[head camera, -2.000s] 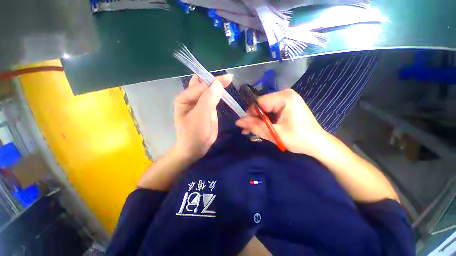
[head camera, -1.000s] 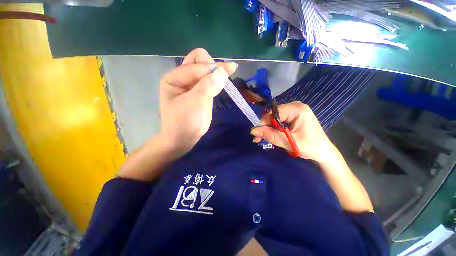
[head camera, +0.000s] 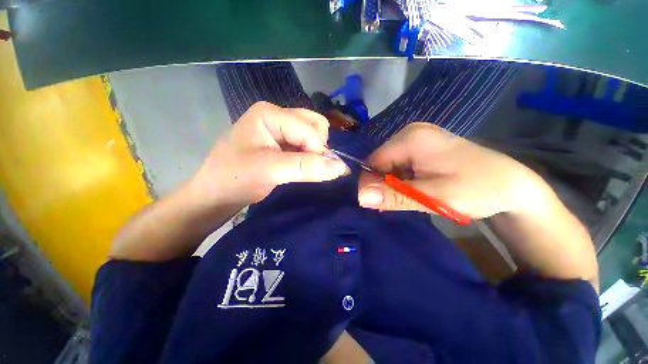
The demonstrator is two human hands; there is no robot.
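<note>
My right hand [head camera: 433, 167] holds small scissors [head camera: 426, 200] with red-orange handles. Their thin blades point left to the fingertips of my left hand [head camera: 277, 149]. My left hand is pinched, thumb against fingers, at the blade tips in front of my chest. The ribbon cable is mostly hidden by the left fingers; a small pale bit [head camera: 238, 222] shows below the left wrist. I cannot tell whether the blades are open or closed, and no connector shows at the hands.
Beyond the hands is the green bench edge [head camera: 213, 43]. A pile of cables [head camera: 462, 25] with blue connectors and white frayed ends lies on it at the top. A yellow panel [head camera: 64, 163] is at left. Striped dark trouser legs [head camera: 455, 96] show below the bench.
The ribbon strip stretched between my hands is now largely out of sight. My hands have come closer together, and the scissor blades now point at the left fingertips. The view has shifted.
</note>
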